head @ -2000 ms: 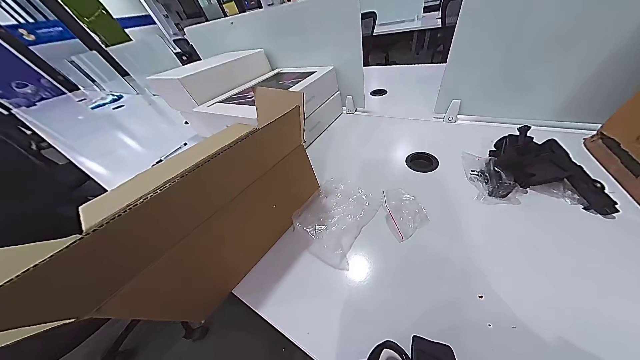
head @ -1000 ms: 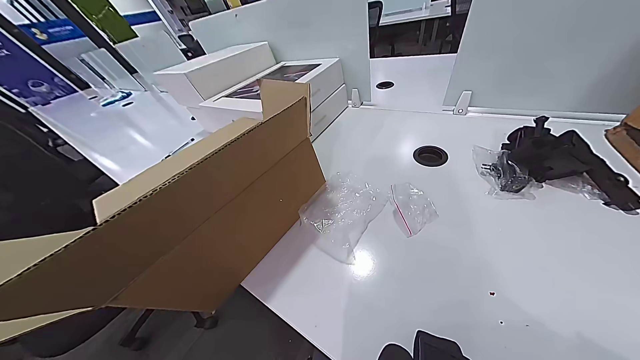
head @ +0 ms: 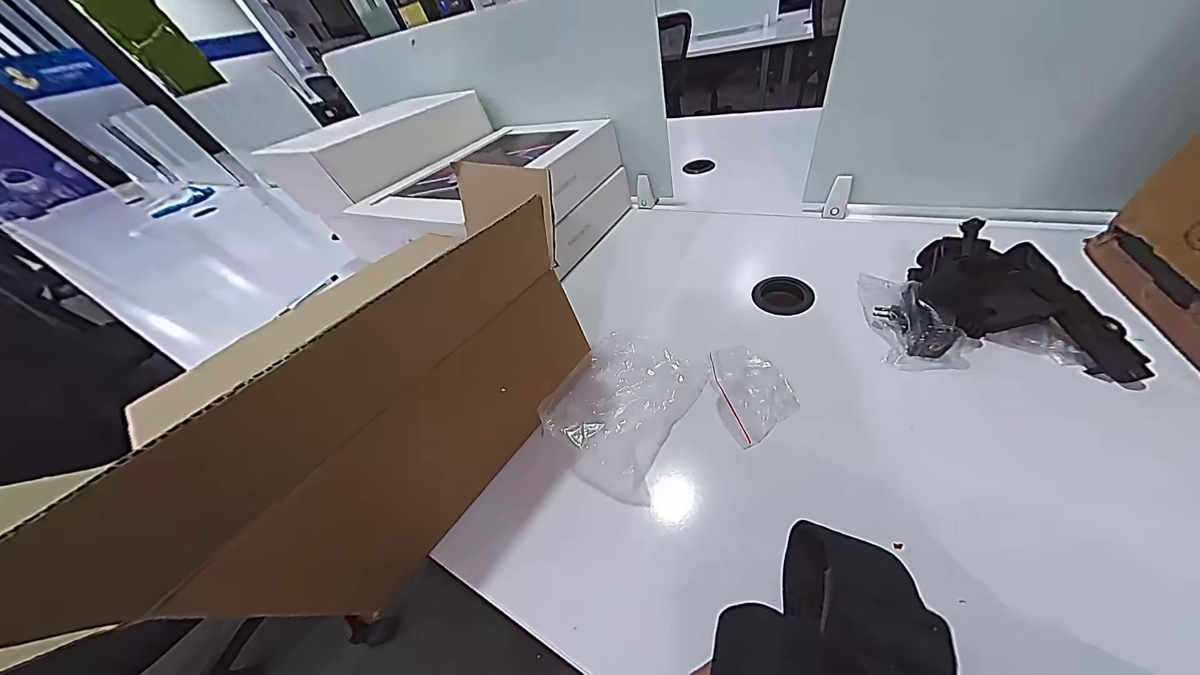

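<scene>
Neither of my hands shows clearly. A black padded object [head: 834, 609] rises from the bottom edge over the white table; a tiny skin-toned sliver beside it is too small to identify. On the left, an open cardboard box [head: 375, 441] stands tilted at the table's edge. A crumpled clear plastic bag [head: 628, 403] lies against its right side, with a small red-striped zip bag [head: 755, 394] just to the right. Farther right, a black strap-like bundle [head: 1003, 291] lies beside a clear bag holding a dark part [head: 914, 323].
White boxes [head: 591, 192] are stacked behind the cardboard box. A round black cable grommet [head: 783, 295] sits in the table. Frosted partition panels [head: 994, 103] stand along the back, and another brown box [head: 1162, 225] is at the right edge.
The black padded object at the bottom edge shows more than before. The bags, boxes and black bundle have not plainly moved on the table.
</scene>
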